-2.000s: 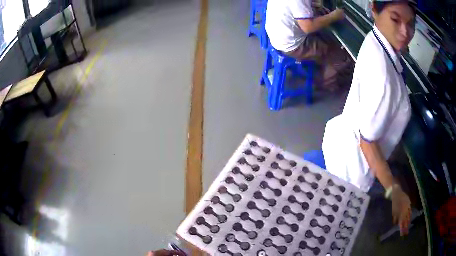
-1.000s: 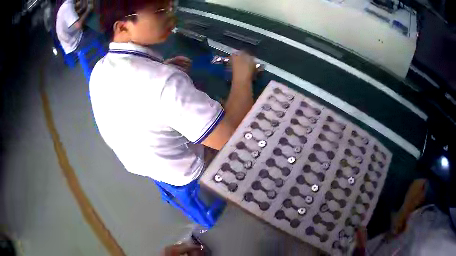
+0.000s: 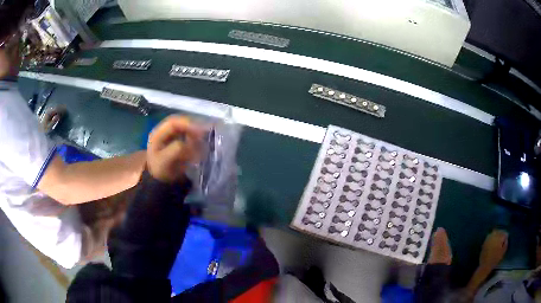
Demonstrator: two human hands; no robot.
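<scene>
A white foam tray [image 3: 301, 219] with rows of dumbbell-shaped cutouts lies over the bench's front edge at right of centre. Dark parts and small pale discs sit in it. My right hand [image 3: 439, 247], below a dark sleeve, is at the tray's lower right corner and holds it. My left hand [image 3: 169, 148], blurred, is raised left of the tray with fingers curled. It holds a clear plastic bag [image 3: 220, 171], also blurred. A thin dark line shows at the bag; I cannot tell what it is.
Fixture strips [image 3: 347, 100] lie on the dark green bench [image 3: 267, 171] between pale rails. A worker in white [image 3: 29, 154] sits at left, forearm reaching behind my left hand. Blue plastic [image 3: 193, 251] is below my left arm. Another person's bare limb [image 3: 491, 251] is at lower right.
The view has swung right to the bench. The tray now overlaps the bench edge. My left hand has risen from the bottom edge, and the plastic bag now shows.
</scene>
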